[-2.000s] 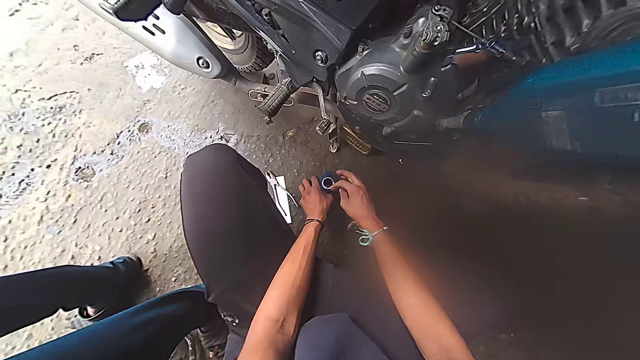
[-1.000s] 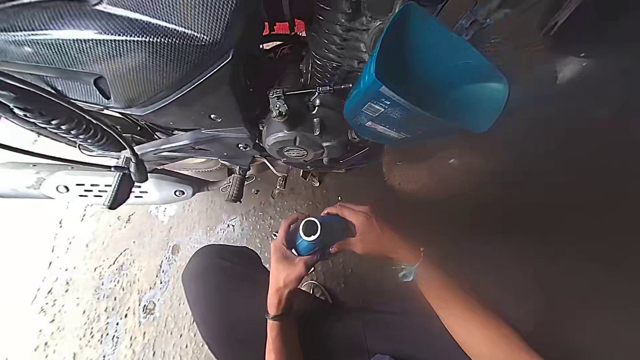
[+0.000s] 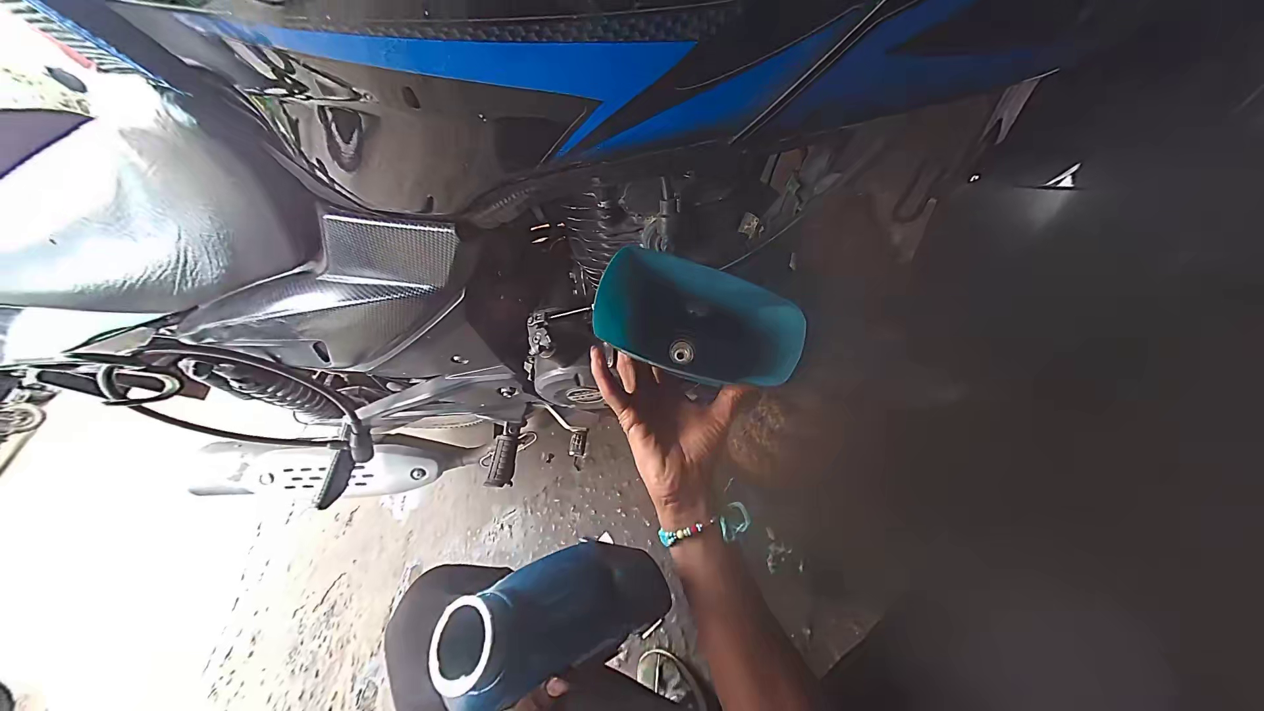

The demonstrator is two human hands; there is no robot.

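Observation:
A teal plastic container [image 3: 750, 321], cut open like a funnel, sits beside the motorcycle engine, with a round hole low inside it. My right hand [image 3: 676, 425], wearing a beaded bracelet, is at its lower edge, fingers spread and partly behind the rim; whether they grip it cannot be told. Lower down, a blue bottle [image 3: 563, 602] is tilted, its round white-rimmed mouth facing up and left. Only a few fingers of my left hand [image 3: 541, 693] show, closed round the bottle's underside at the bottom edge.
The motorcycle's black and blue bodywork [image 3: 474, 109] spans the top. Its foot peg [image 3: 502, 454], pedal [image 3: 578, 442] and silver exhaust guard [image 3: 336, 472] stick out below, over rough concrete ground [image 3: 326, 592]. The right side is very dark.
My right hand has left the blue bottle and moved up to the teal container. The bottle stays with my left hand. The view has shifted strongly upward over the motorcycle.

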